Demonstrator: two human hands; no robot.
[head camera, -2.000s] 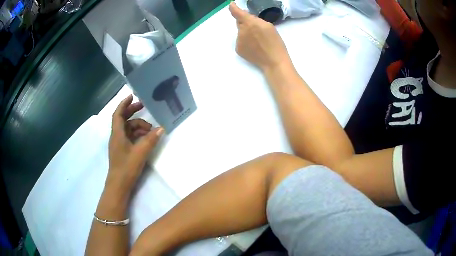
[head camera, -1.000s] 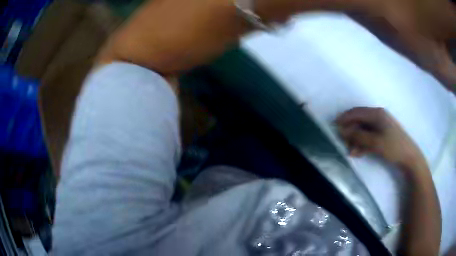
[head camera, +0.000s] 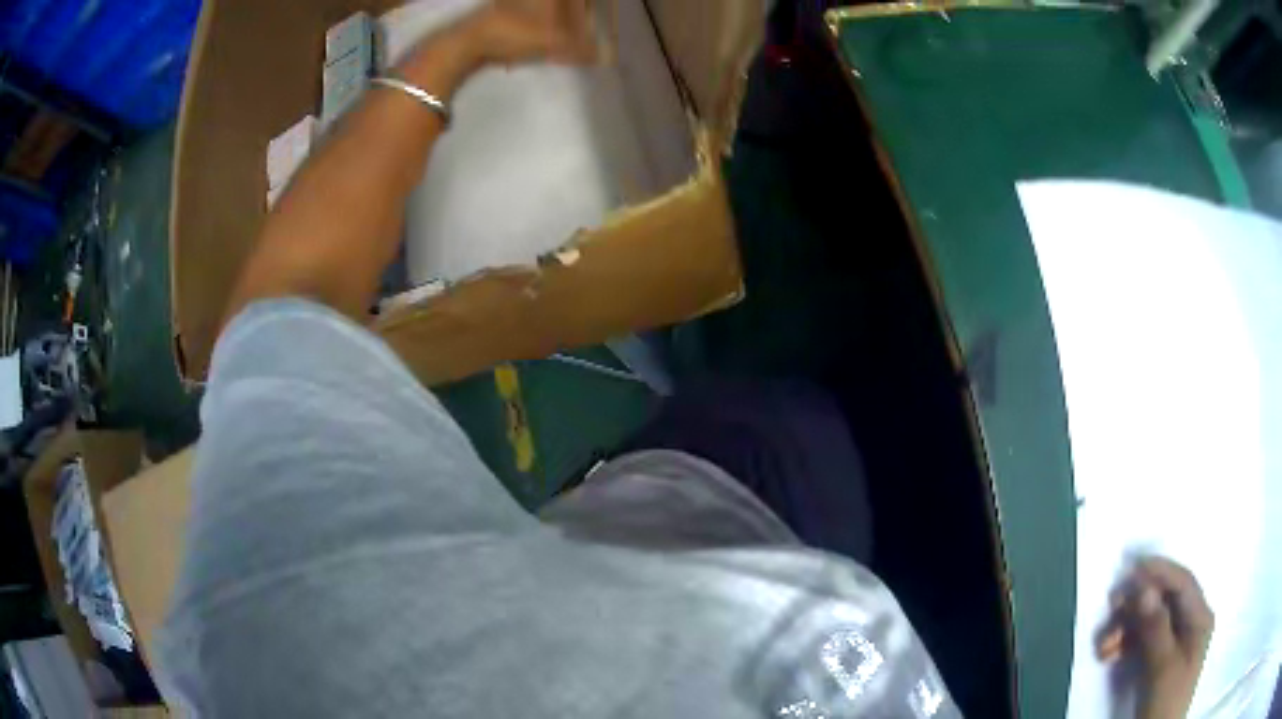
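A large brown master carton with a torn edge stands open at the upper middle. A white layer lies inside it, with pale retail boxes along its left side. My left hand, with a bracelet on the wrist, reaches over the white layer near the top edge. It is blurred, and its grip does not show. My right hand is at the lower right over the white bench sheet. Its fingers are loosely curled and a little apart, with nothing visible in them.
The green bench runs down the right side, with a dark gap between it and the carton. A smaller open carton with printed items is at the lower left. Blue bins are at the upper left. My grey shirt fills the bottom.
The view has swung left from the bench to the master carton. My left arm now reaches into the carton. The open retail box and the neighbouring person are out of view.
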